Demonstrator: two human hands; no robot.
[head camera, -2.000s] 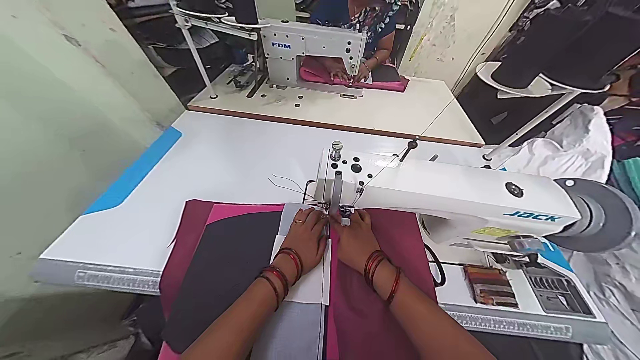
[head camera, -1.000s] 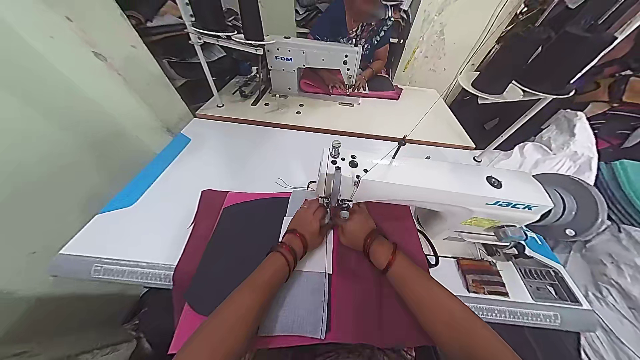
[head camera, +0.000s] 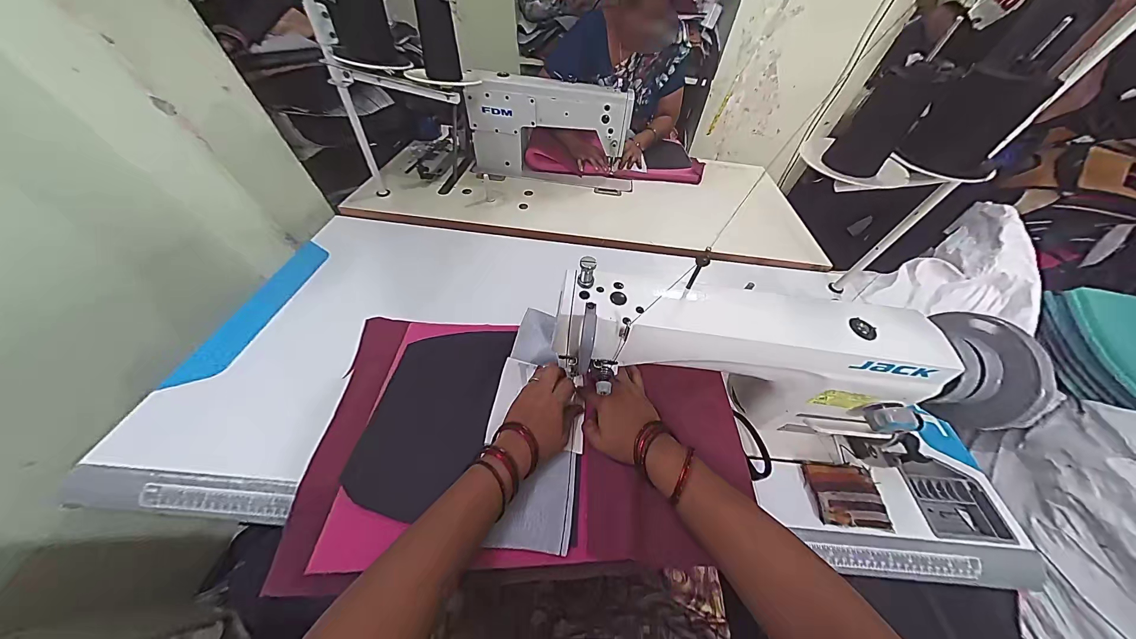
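A white Jack sewing machine (head camera: 781, 342) stands on the table, its needle and presser foot area (head camera: 590, 377) over layered cloth. My left hand (head camera: 543, 410) lies on a white strip (head camera: 510, 390) and a grey fabric piece (head camera: 532, 519), just left of the presser foot. My right hand (head camera: 621, 413) presses on the maroon fabric (head camera: 692, 444) just right of it, fingertips close to the foot. A black fabric panel (head camera: 426, 417) lies on pink fabric (head camera: 355, 537) at the left. Both hands rest flat on the cloth; the needle tip is hidden.
Across the table, a co-worker's hands (head camera: 612, 158) work pink cloth at an FDM sewing machine (head camera: 550, 106). A thread stand with black cones (head camera: 941, 115) is at the right, near stacked teal pieces (head camera: 1100, 337). A small striped bundle (head camera: 848, 495) lies by the machine base.
The fabric's far edge sits slightly different beside the machine, and both hands remain at the presser foot. The co-worker leans less over the far machine than in the earliest frame.
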